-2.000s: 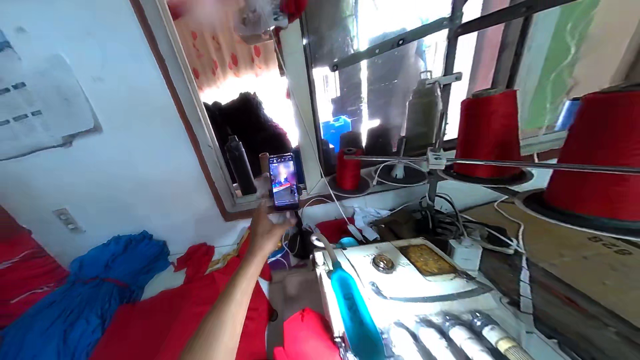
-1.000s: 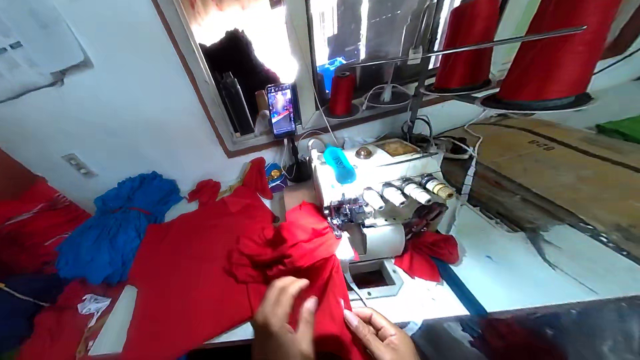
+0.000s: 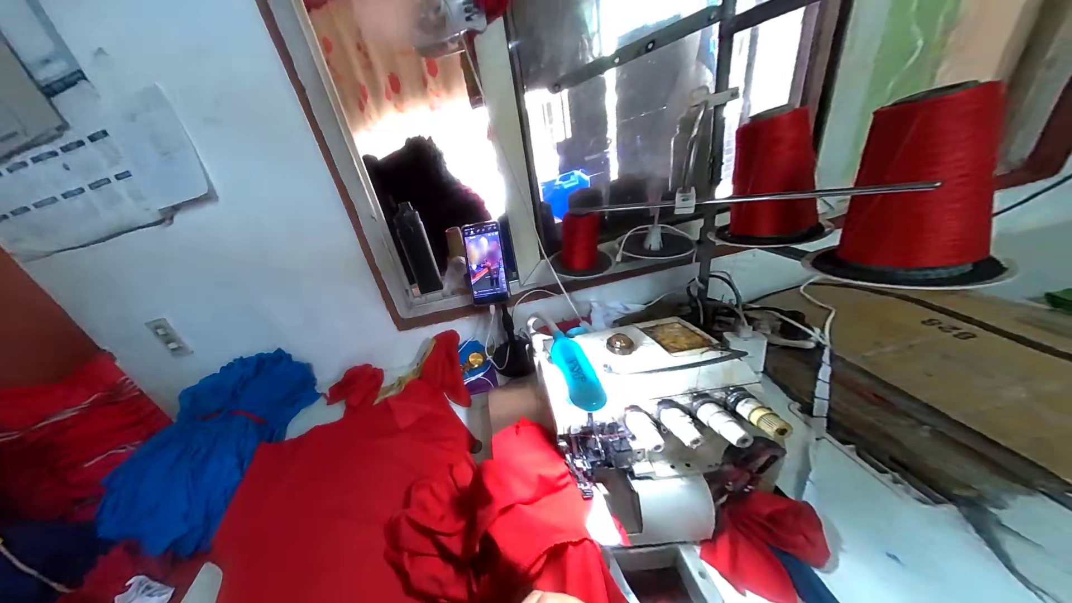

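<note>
At the bottom edge of the head view a small part of one hand shows beside the red fabric; which hand it is and what it grips cannot be told. Bunched red fabric (image 3: 519,502) lies against the needle area of a white overlock sewing machine (image 3: 670,360). A turquoise lamp (image 3: 578,373) is on the machine's front, and bright light falls by the presser foot (image 3: 584,486). Flat red cloth (image 3: 335,494) spreads to the left. Behind the machine, a phone (image 3: 486,261) stands upright on a holder with its screen lit.
Large red thread cones (image 3: 925,180) and a smaller red spool (image 3: 580,243) stand on the thread rack. Blue gathered fabric (image 3: 201,444) and a red fabric pile (image 3: 75,435) lie at left. A cardboard sheet (image 3: 946,343) is at right, with cables (image 3: 825,335) near it.
Two seconds ago a hand reached to the phone; one second ago both hands were on the red fabric by the machine. Now only a bit of one hand shows, and the view has tilted up.
</note>
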